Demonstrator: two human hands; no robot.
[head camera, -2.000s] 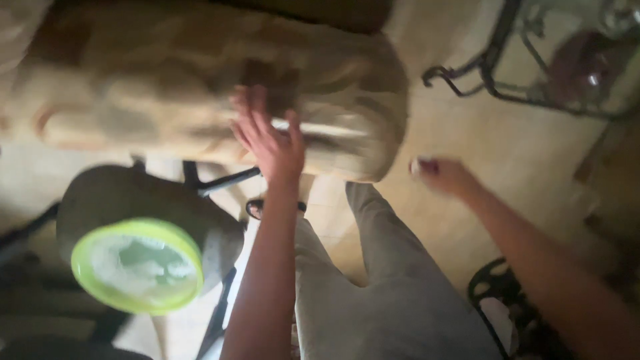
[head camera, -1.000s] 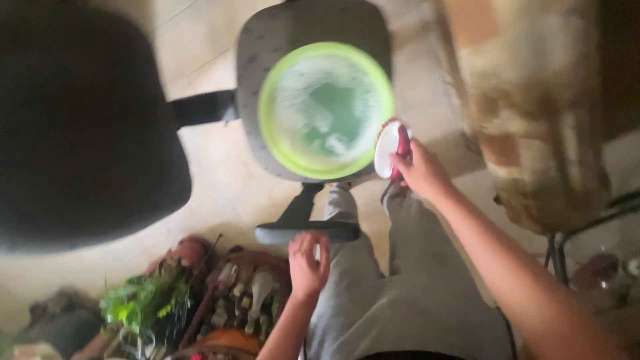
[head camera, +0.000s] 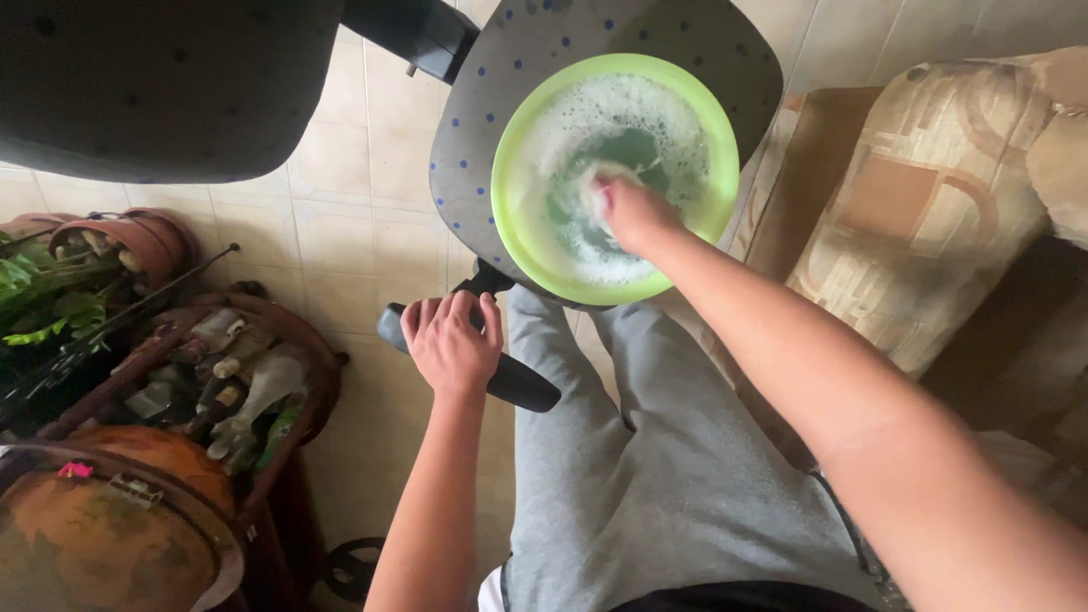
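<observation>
A lime-green basin (head camera: 507, 178) of foamy water (head camera: 586, 106) rests on the dark, blue-dotted seat of an office chair (head camera: 476, 127). My right hand (head camera: 637, 212) dips into the middle of the basin, closed around a scrub brush (head camera: 605, 194) with a white and dark pink body; the suds and motion blur hide its lower part. My left hand (head camera: 455, 340) grips the chair's black armrest (head camera: 523, 382), below and to the left of the basin.
The chair's dark backrest (head camera: 161, 85) fills the upper left. At left stand terracotta pots (head camera: 166, 246) with green plants (head camera: 42, 297) and a brown-framed rack (head camera: 319, 365) of bottles and small objects. A patterned sofa armrest (head camera: 909, 195) is at right, over a tiled floor (head camera: 331, 246).
The view has turned from the sofa to the chair. My left hand has left the sofa and taken hold of the armrest. My right hand has moved the brush from beside the basin into the water.
</observation>
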